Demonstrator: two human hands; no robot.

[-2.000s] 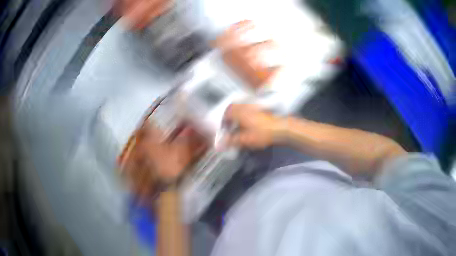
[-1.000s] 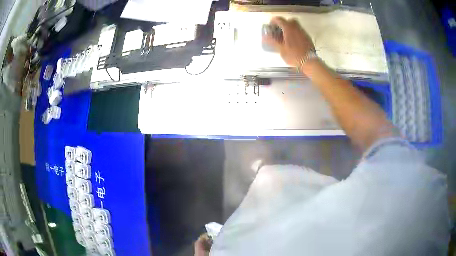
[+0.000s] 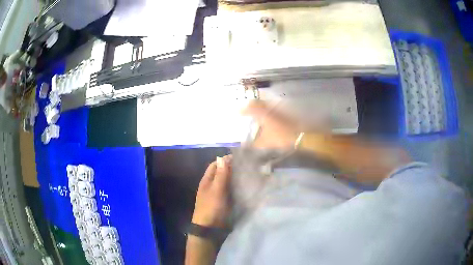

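Observation:
My right hand [image 3: 272,127] is strongly blurred, in front of the lower edge of the pale bench-top block [image 3: 321,106]. My left hand [image 3: 213,183], with a black wristband, is low in the middle near my body. A small white patch shows at its fingertips; whether it is a held thing is unclear. A blurred grey shape [image 3: 249,181] lies between the hands; I cannot tell what it is or which hand holds it. A white socket unit [image 3: 268,31] with dark holes sits on the top of the pale block, away from both hands.
Socket units [image 3: 88,207] stand in rows on the blue mat [image 3: 127,181] at left, with loose ones further up. A blue crate [image 3: 452,103] with units in rows is at right. A dark-framed device [image 3: 124,54] and white sheets [image 3: 150,18] are at upper left.
My right hand has moved from the top of the pale block down toward my body, leaving a socket unit visible there. My left hand has come up from the bottom edge.

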